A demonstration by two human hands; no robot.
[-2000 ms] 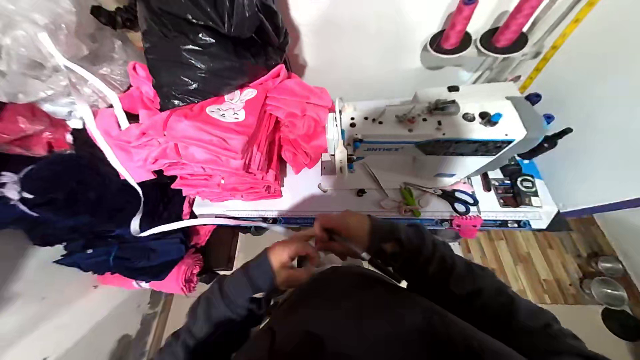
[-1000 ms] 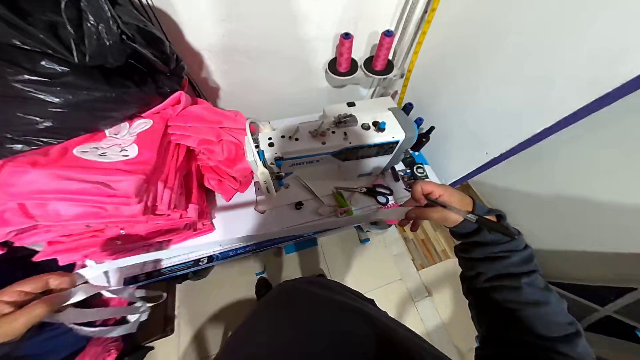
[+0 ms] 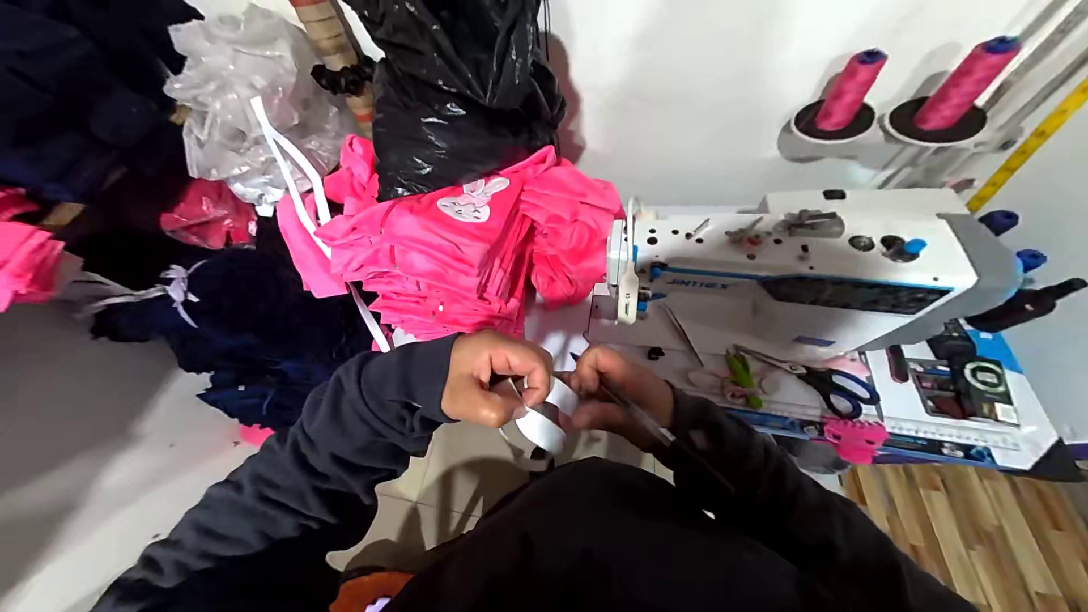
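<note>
White elastic band [image 3: 541, 427] hangs in a loop between my two hands, in front of my body. My left hand [image 3: 493, 380] pinches one part of it. With the fingers of my right hand [image 3: 620, 395] I grip the band's other side and also a thin pen-like tool [image 3: 637, 416], whose exact kind is unclear. Another length of white band [image 3: 293, 161] lies over the stacked pink garments [image 3: 442, 263]. To the right of the garments stands a white sewing machine [image 3: 790, 272].
Scissors [image 3: 837, 387], green thread snips [image 3: 742, 378] and a ruler [image 3: 960, 432] lie on the machine table. Pink thread cones [image 3: 850, 91] stand behind. A black plastic bag [image 3: 463, 102] is beyond the garments, dark blue garments [image 3: 255, 331] at the left.
My hands were far apart one second ago and are now together at the band. The view has swung left since then.
</note>
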